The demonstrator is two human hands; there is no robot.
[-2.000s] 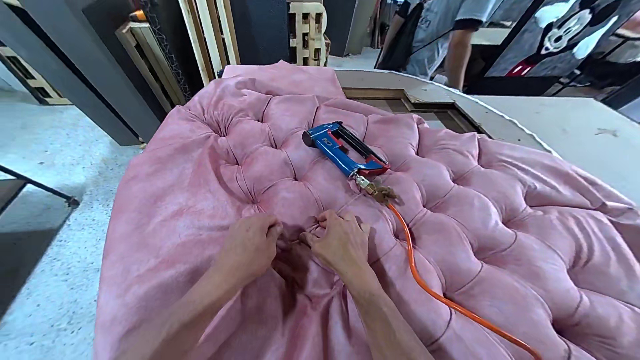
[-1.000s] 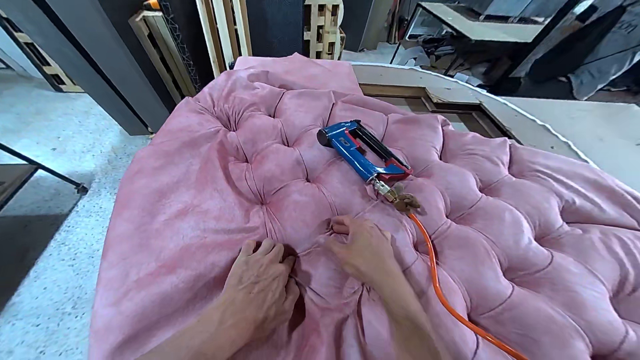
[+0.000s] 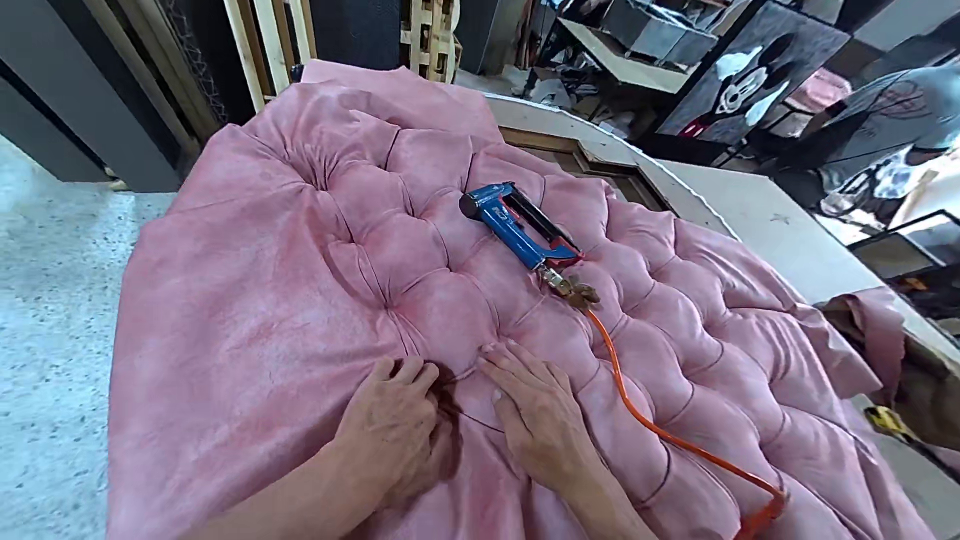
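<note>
Pink tufted upholstery fabric (image 3: 427, 247) lies in deep diamond folds over a padded panel. My left hand (image 3: 397, 427) has its fingers curled into the fabric beside a dark fold, its thumb side partly hidden. To the right of that fold, my right hand (image 3: 536, 412) rests on the fabric, palm down, fingers extended toward a pleat. Beyond my hands a blue pneumatic staple gun (image 3: 517, 225) lies on the tufting. A metal coupling (image 3: 559, 283) joins it to an orange air hose (image 3: 637, 412), which runs toward the lower right.
Behind the padding are a pale curved board edge (image 3: 622, 146) and a wooden frame (image 3: 555, 146). Wooden slats (image 3: 270, 45) and grey panels (image 3: 97, 90) stand at the back left. A person (image 3: 885, 120) is at the far right, near a framed picture (image 3: 750, 82). A yellow tool (image 3: 889, 421) lies at the right.
My right hand has gone from pinching at the fold to lying flatter on the fabric. My left hand stays by the fold. The view has shifted, showing more at the right.
</note>
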